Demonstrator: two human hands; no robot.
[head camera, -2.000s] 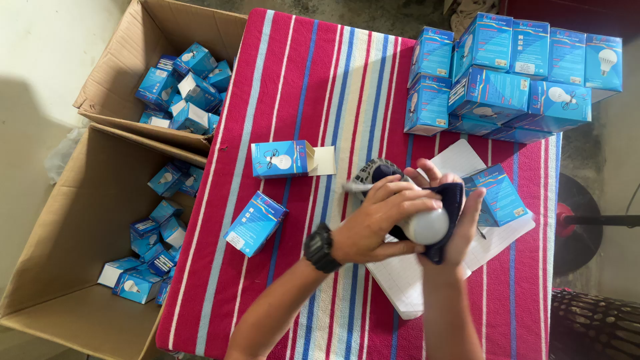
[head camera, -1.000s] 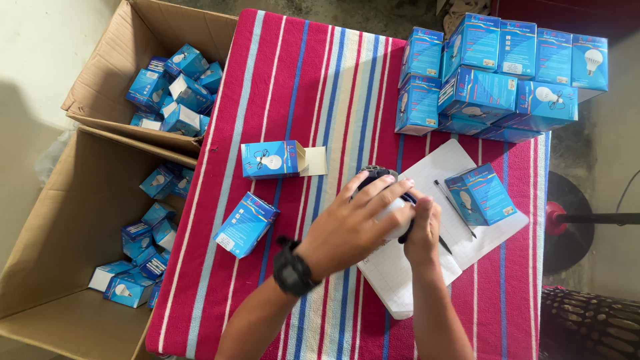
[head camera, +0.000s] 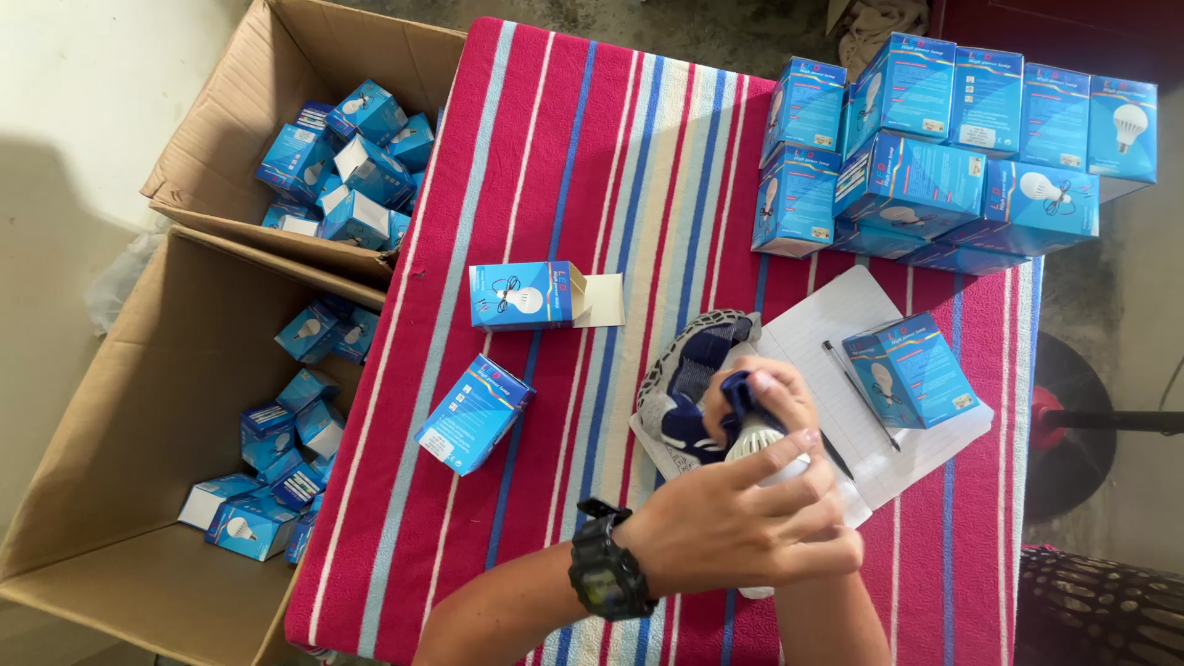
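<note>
My left hand (head camera: 758, 518), with a black watch at the wrist, has its fingers around the white dome of an LED bulb (head camera: 758, 439). Behind it my right hand (head camera: 772, 393) grips a dark blue cloth (head camera: 740, 393) at the bulb's base end. A dark blue and patterned fabric item (head camera: 689, 370) lies beside the hands, partly over an open notebook (head camera: 814, 324). An opened LED bulb box (head camera: 523, 296) lies on the striped cloth with its flap out, and a closed bulb box (head camera: 476, 416) is just below it.
Stacked bulb boxes (head camera: 925, 185) stand at the table's back right. Another box (head camera: 911, 370) and a pen (head camera: 860, 393) rest on the notebook. Two cardboard cartons (head camera: 213, 120) with several bulb boxes adjoin the left table edge. A black stand base (head camera: 1073, 462) is on the right.
My hands have moved lower over the notebook and turned about the bulb. The patterned fabric item, largely covered by my hands one second ago, now shows beside them.
</note>
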